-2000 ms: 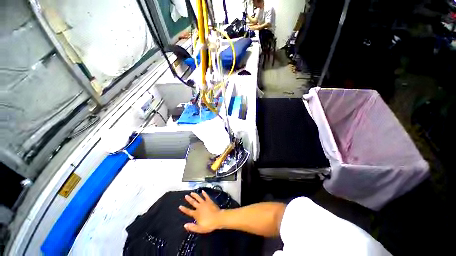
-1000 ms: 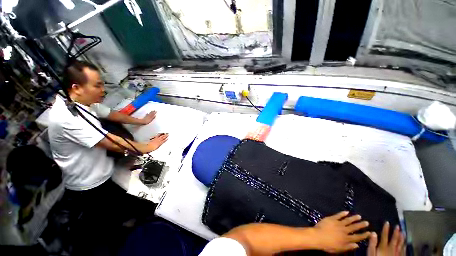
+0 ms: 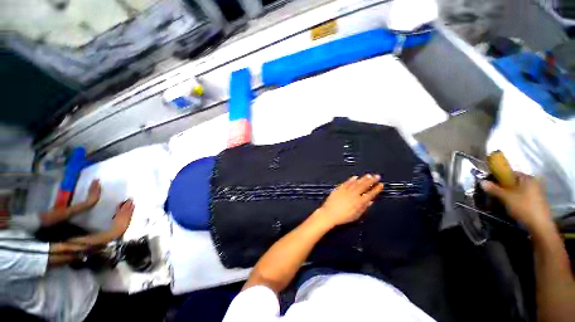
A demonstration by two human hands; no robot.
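Observation:
A black jacket with glittery trim lies flat over a navy padded board, whose rounded end shows at the left. My left hand lies palm down on the jacket, over the trim strips down its middle, holding nothing. My right hand is at the right, closed around the yellow-brown handle of the steam iron. The iron is beside the jacket's right end, apart from it. Its metal body is blurred, and I cannot tell whether it touches the rest plate.
A blue swing arm with a red label meets the jacket's back edge. A blue rear bar runs along the table cover. White cloth lies beyond the iron. At the left, a coworker's hands are over the neighbouring table.
The view has turned. My left hand has moved from the jacket's right part onto its middle trim. My right hand has left the jacket and taken hold of the iron.

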